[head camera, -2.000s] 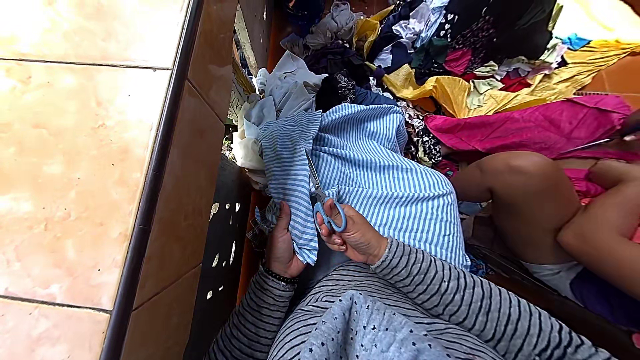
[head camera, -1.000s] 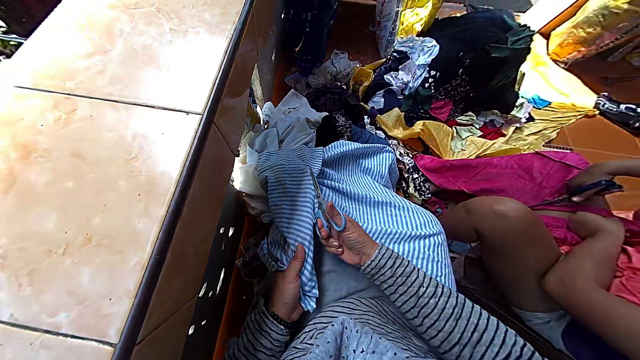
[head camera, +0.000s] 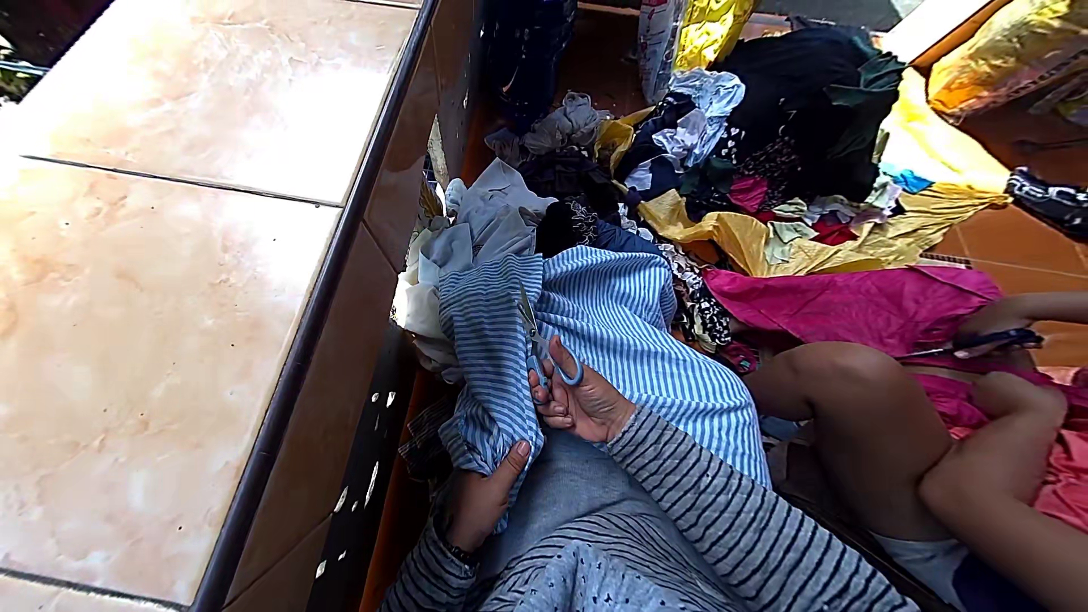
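Observation:
A blue-and-white striped cloth (head camera: 633, 340) lies across my lap, one part of it hanging as a narrower piece on the left. My left hand (head camera: 486, 501) grips the lower end of that piece, thumb on top. In my right hand (head camera: 586, 398) is a pair of scissors (head camera: 535, 344) with light blue handles, fingers at the loops. The blades point up and away from me, lying against the striped cloth near the gap between its two parts. Whether the blades are parted is hard to tell.
A tiled ledge (head camera: 170, 340) runs along the left. Ahead lie heaped fabric scraps (head camera: 765, 127) and a yellow sheet (head camera: 765, 242). At right another person sits with dark-handled scissors (head camera: 994, 342) at a pink cloth (head camera: 858, 306). Grey-white cloths (head camera: 497, 212) lie beyond the striped one.
My left hand holds the striped piece lower, and its end is now bunched in my grip. The scissors remain in my right hand. The view has shifted somewhat.

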